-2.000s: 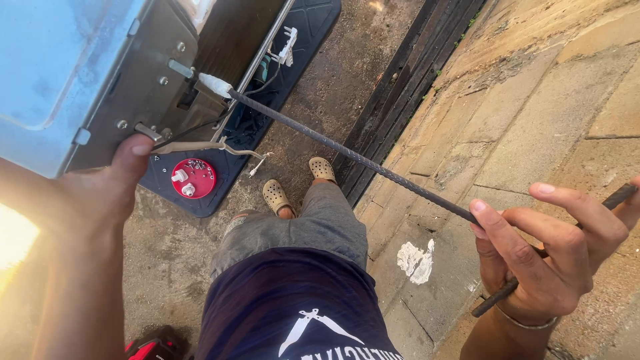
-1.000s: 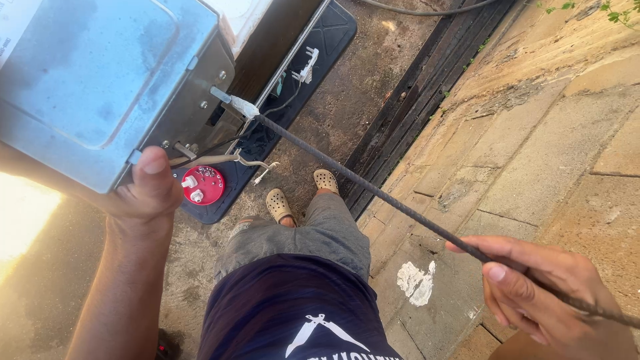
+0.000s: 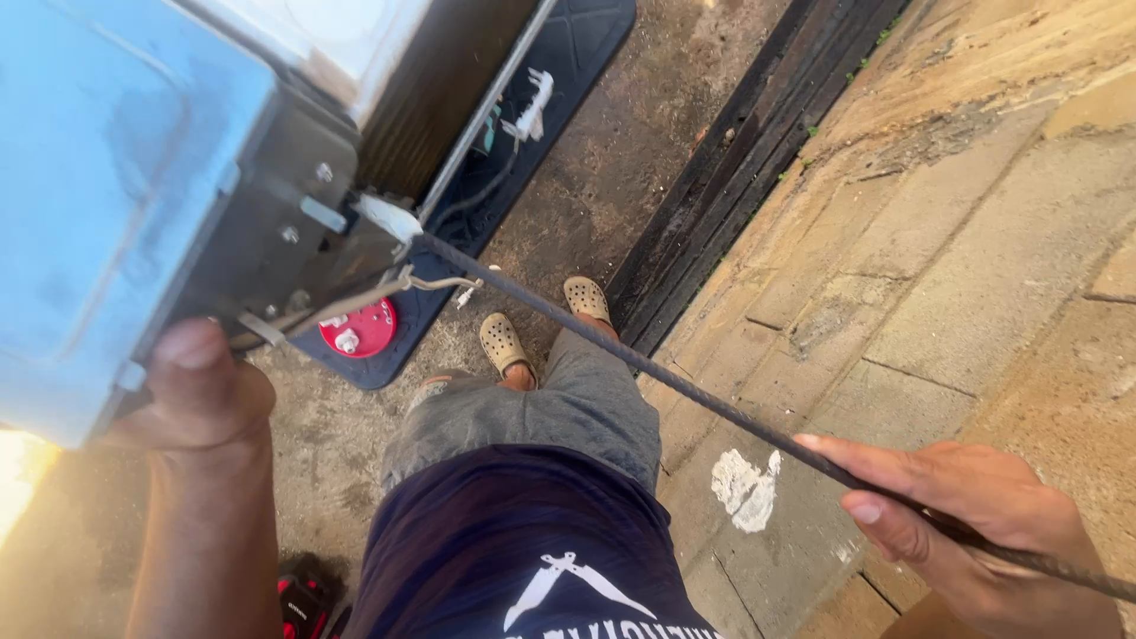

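Observation:
My right hand (image 3: 976, 524), at the lower right, grips a long dark ribbed metal rod (image 3: 621, 351) between thumb and fingers. The rod slants up to the left, where its far end meets a white-coated piece (image 3: 388, 217) beside a metal housing. My left hand (image 3: 209, 390) is at the lower edge of that housing (image 3: 257, 195), which has a light-blue top (image 3: 115, 169); its thumb shows and its fingers are hidden beneath. Screws and a pale bolt (image 3: 323, 214) stick out of the housing's side. A tan cord (image 3: 355, 297) hangs below it.
A round red dish (image 3: 362, 333) with small white parts lies on a dark mat (image 3: 390, 364). A white-smeared piece (image 3: 533, 106) is on the mat too. Dark beams (image 3: 710, 186) run along a stone block wall (image 3: 887, 319) at the right. A red and black tool (image 3: 306, 603) stands at the bottom left.
The right hand's fingers have gone from spread around the rod, its end showing, to a grip along it. The housing and left hand show farther right and lower than two seconds ago.

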